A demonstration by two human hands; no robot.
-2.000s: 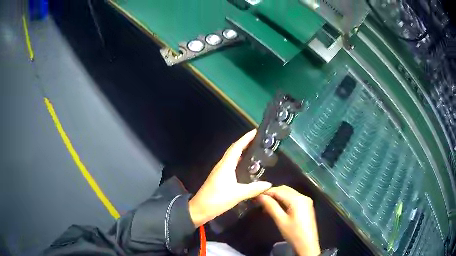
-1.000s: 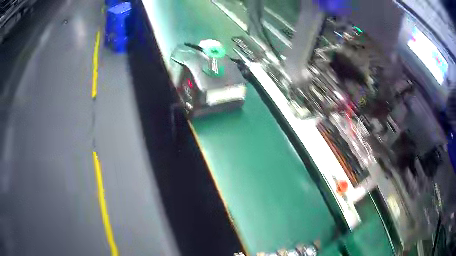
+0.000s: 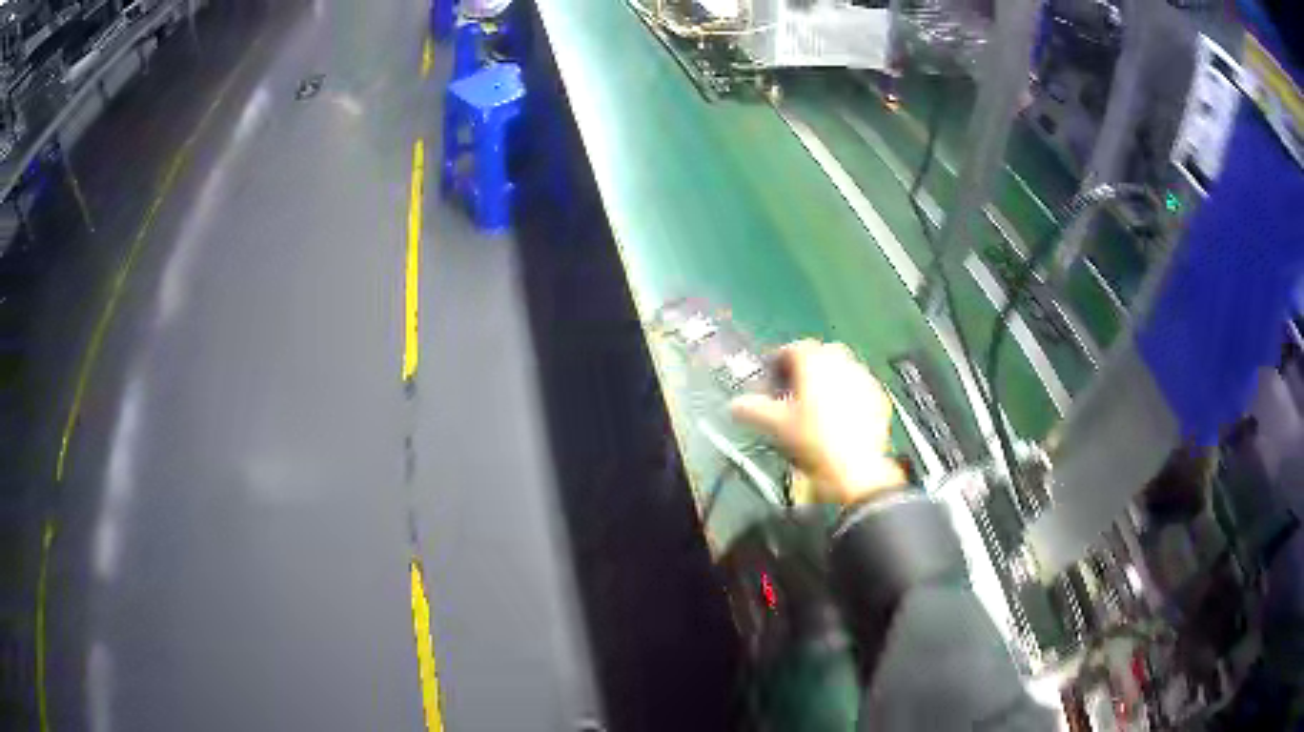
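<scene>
One bare hand shows, by its shape my right hand (image 3: 832, 422), reaching in from the lower right in a dark sleeve. Its thumb and fingers are bent close together at a blurred grey-pink cluster of small parts with whitish patches (image 3: 701, 329), near the bench's left edge. Blur hides whether the fingers hold any of it. A thin pale tool, perhaps tweezers (image 3: 744, 461), lies just below the cluster. My left hand is not in view. The dark holder with round parts is not in view.
The green bench (image 3: 715, 186) runs away from me. Below the hand is a dark unit with a red light (image 3: 769, 589). Machine frames, cables and a hanging blue cloth or sheet (image 3: 1237, 272) stand at right. A blue stool (image 3: 486, 129) stands on the floor.
The view has swung left and farther along the bench. Both hands worked at the dark holder at first, none showed one second ago, and now one reaches to the cluster.
</scene>
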